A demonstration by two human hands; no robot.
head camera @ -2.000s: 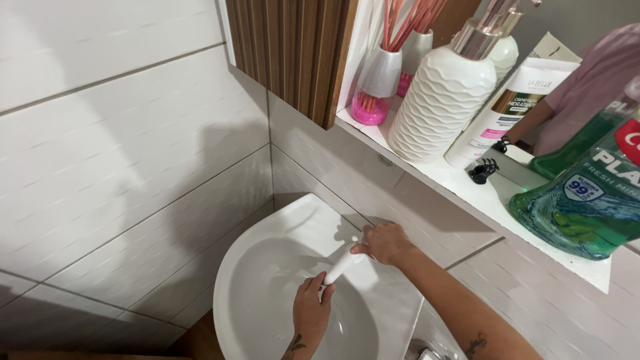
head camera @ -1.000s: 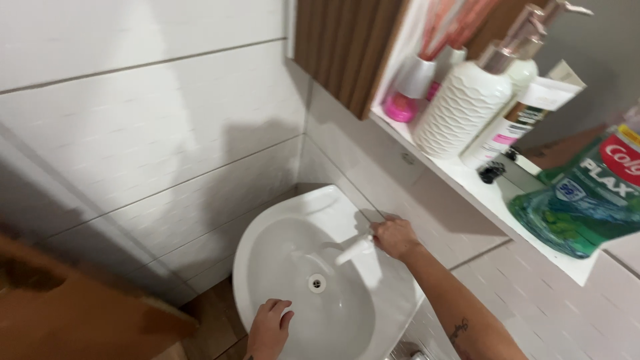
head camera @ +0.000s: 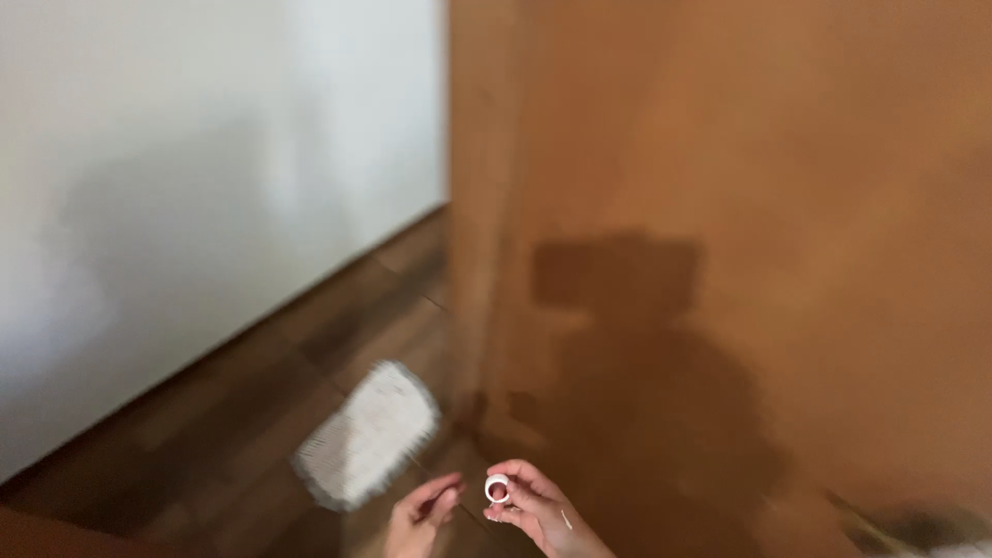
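Observation:
Low in the head view, my right hand [head camera: 535,504] pinches a small white ring-shaped piece [head camera: 497,488] between thumb and fingers, its round opening facing the camera. A whitish smear shows on the back of this hand near the thumb. To its left, my left hand [head camera: 425,511] is raised with thumb and fingertips close together. Whether anything thin lies between those fingertips cannot be told through the blur. The two hands are a short gap apart.
A brown wooden door [head camera: 736,155] fills the right side and bears a shadow. A white wall [head camera: 194,155] stands at left. A pale fringed mat [head camera: 372,434] lies on the wood-look floor [head camera: 256,403] beyond my left hand.
The view has swung away from the washbasin and shelf to a door and floor. My right hand has left the basin's tap and now holds the white ring-shaped piece.

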